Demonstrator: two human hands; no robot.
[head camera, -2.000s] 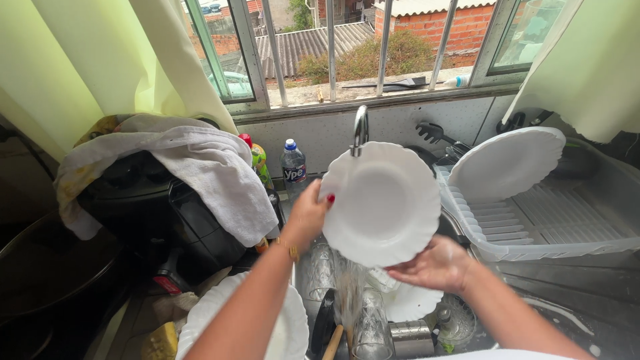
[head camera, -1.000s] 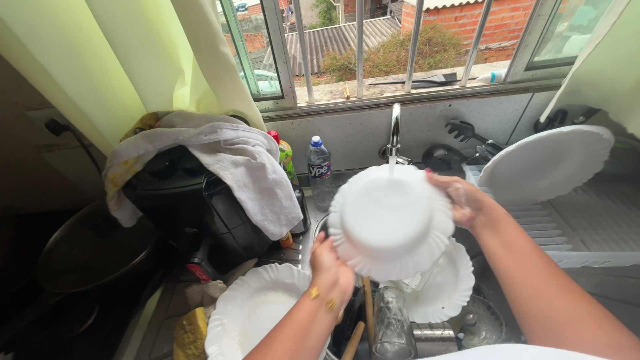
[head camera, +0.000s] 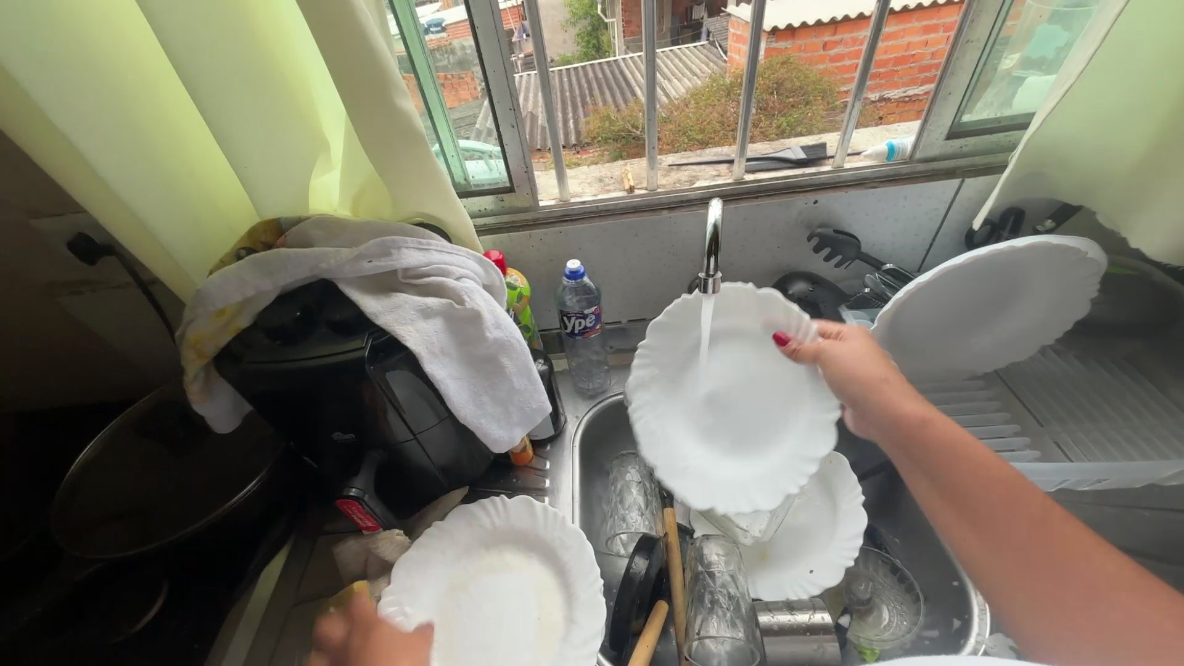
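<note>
My right hand (head camera: 846, 370) grips the right edge of a white scalloped plate (head camera: 731, 416), which is tilted under the chrome faucet (head camera: 712, 245) as water runs onto it. My left hand (head camera: 370, 638), blurred at the bottom edge of the view, is beside another white scalloped plate (head camera: 499, 592) on the counter left of the sink, near something yellow; whether it holds anything is not clear. Below the rinsed plate, the steel sink (head camera: 962, 592) holds a further white plate (head camera: 814, 536), patterned glasses (head camera: 717, 592), wooden handles (head camera: 673, 564), a metal cup (head camera: 797, 629) and a clear glass dish (head camera: 879, 601).
A dish rack (head camera: 1082, 474) with a large white plate (head camera: 994, 305) stands at the right. A Ypê detergent bottle (head camera: 583, 333) is behind the sink. At left are a black appliance (head camera: 370, 398) under a white towel (head camera: 444, 314) and a dark lidded pan (head camera: 166, 472). Window bars rise behind.
My left hand has let go of the held plate and moved down and left to beside the counter plate. My right hand still holds the plate, whose inner face is now turned toward me.
</note>
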